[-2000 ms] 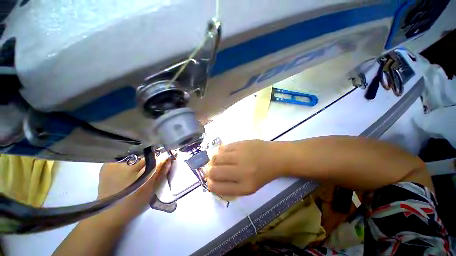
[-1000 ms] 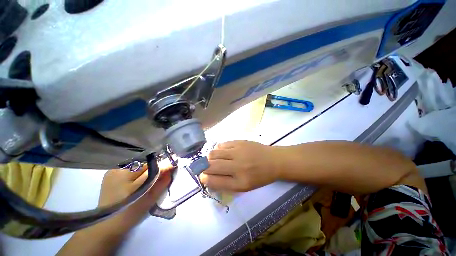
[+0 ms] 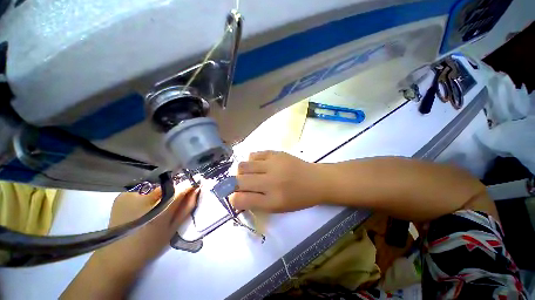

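The white sewing machine head (image 3: 328, 64) with a blue stripe fills the top. My right hand (image 3: 276, 183) is at the needle area, fingers bent with tips close to a small grey metal plate (image 3: 225, 187); what the fingertips hold is hidden. My left hand (image 3: 144, 220) is on the left of the needle area, partly behind the curved dark arm, its fingertips near the presser foot; its grip is unclear. A thin metal piece (image 3: 249, 227) reaches toward the front below my right hand. The needle area is glaring and partly covered by the tension knob (image 3: 198, 142).
Blue-handled snips (image 3: 337, 112) lie behind my right forearm. Dark scissors (image 3: 450, 85) lie at the table's right end. Yellow cloth (image 3: 28, 211) is at the left and on my lap (image 3: 346, 261). White cloth (image 3: 507, 117) is at the right. A grey ruler edge (image 3: 328, 237) runs along the front.
My right hand stays by the needle area with its fingers slightly shifted. My left hand stays nearly in place. The whole view shifts a little with the head.
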